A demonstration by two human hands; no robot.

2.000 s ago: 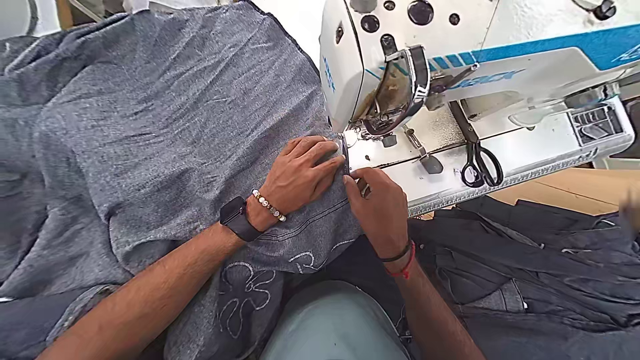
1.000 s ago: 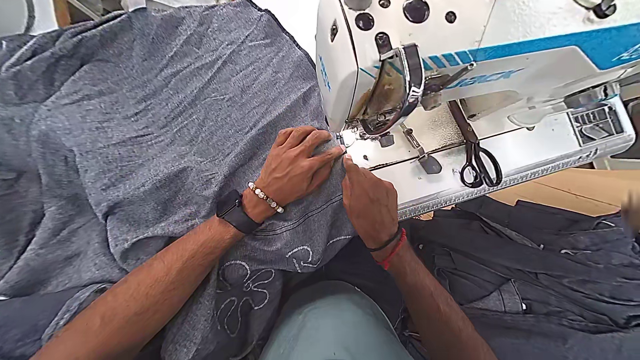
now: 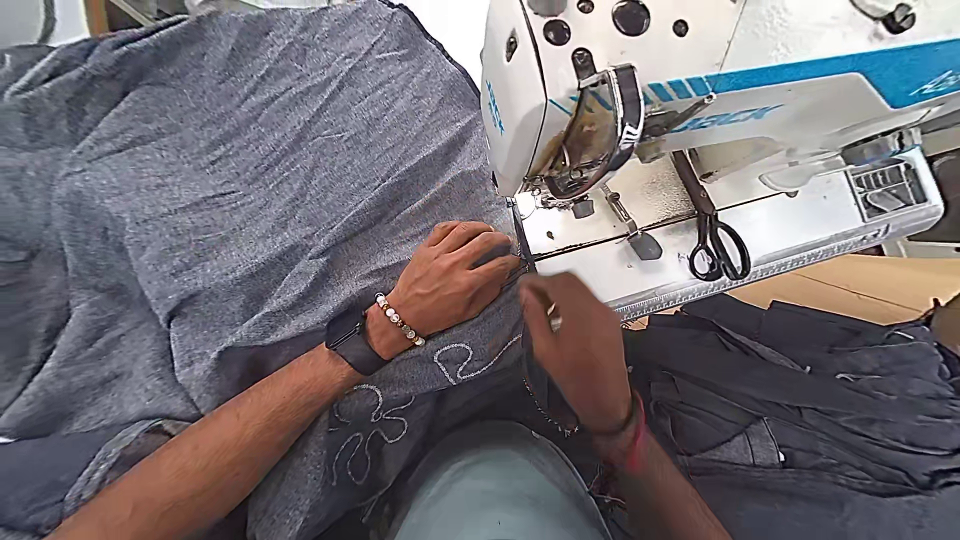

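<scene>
Grey-blue denim fabric (image 3: 247, 187) with pale stitched outlines spreads over the left side, its dark right edge lying at the needle area of a white and blue Jack sewing machine (image 3: 510, 97). My left hand (image 3: 457, 281) lies on the cloth with bent fingers, the fingertips at that edge just below the presser foot. Beside it on the right, my right hand (image 3: 577, 345) is curled at the lower part of the edge; it is blurred, and whether it pinches the cloth is not clear.
Black-handled scissors (image 3: 718, 247) lie on the machine bed (image 3: 787, 225), their blades beneath the machine arm. A ruler strip runs along the bed's front edge. Dark folded garments (image 3: 795, 382) are heaped at the lower right, near a light wooden surface (image 3: 847, 285).
The fabric edge and my left hand have shifted slightly toward me from the needle. My right hand has moved down, away from the presser foot. The scissors have stayed put.
</scene>
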